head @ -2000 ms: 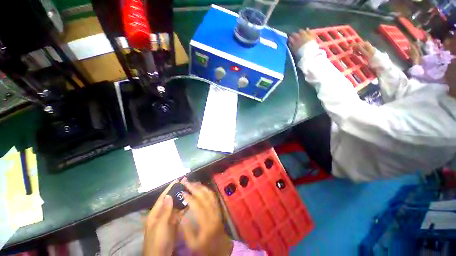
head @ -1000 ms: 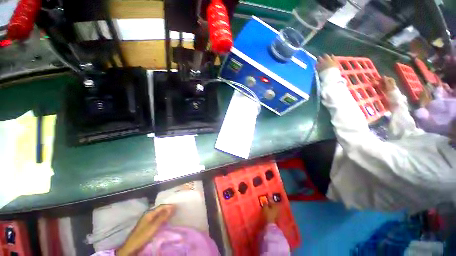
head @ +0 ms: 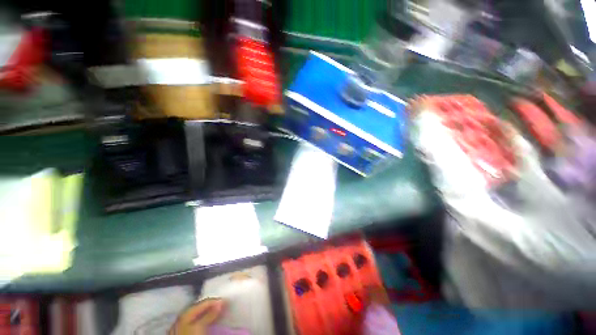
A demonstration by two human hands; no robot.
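The whole view is blurred. The red-orange tray (head: 314, 312) lies below the bench edge at bottom centre, with several dark units (head: 322, 279) in its upper pockets. My right hand (head: 374, 298) is over the tray's right side, dark and smeared; its fingers and any held piece cannot be made out. My left hand (head: 199, 314) is low, left of the tray, over pale cloth or paper, partly cut off by the bottom edge; its grip is unclear. Two black press fixtures (head: 140, 170) (head: 238, 163) stand side by side on the bench.
Red handles (head: 258, 72) hang above the fixtures. White sheets (head: 229, 232) (head: 308, 193) and a yellow-white stack (head: 39, 222) lie on the green bench. A blue control box (head: 346, 114) stands right of the fixtures. A neighbouring worker's pale sleeve (head: 470, 190) and red tray are at right.
The hands held a dark unit together two seconds ago, then separated. My right hand has stayed at the tray since one second ago. My left hand sits lower in view. The camera view has shifted.
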